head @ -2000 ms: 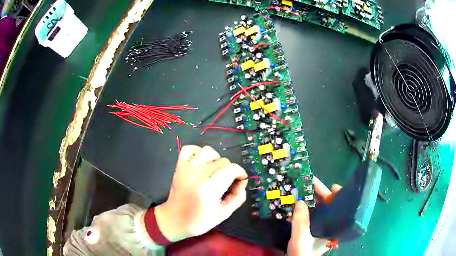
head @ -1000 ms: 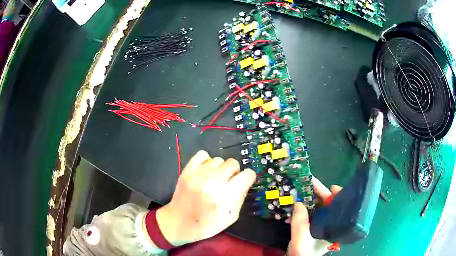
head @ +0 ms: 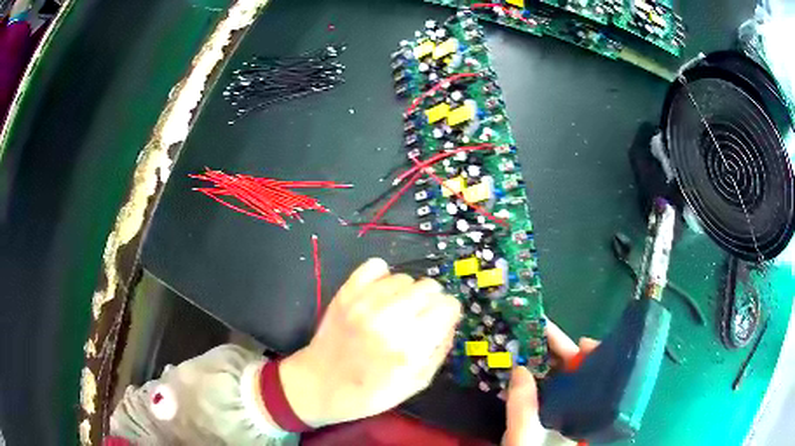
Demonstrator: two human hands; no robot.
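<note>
The long green PCB panel (head: 471, 196) lies component side up, with yellow blocks in pairs and red and black lead wires on it. My left hand (head: 379, 344) is at the panel's lower left edge, fingers bent and fingertips hidden; a red wire (head: 317, 272) shows beside it. My right hand (head: 525, 402) is partly hidden, its thumb at the panel's lower right end, fingers around the soldering iron (head: 610, 361). The iron's dark handle is at the lower right and its silvery barrel points up, away from the panel.
A red wire pile (head: 261, 196) and a black wire pile (head: 286, 78) lie left of the panel. More boards (head: 601, 26) stand at the top right. A round black fan grille (head: 730, 161) is at the right, with dark cutters (head: 662, 283) below it. A worn wooden edge (head: 157, 165) runs along the left.
My left hand has moved slightly right and closer over the panel's lower left edge. The white basket at the upper left has gone out of view. The view has shifted slightly.
</note>
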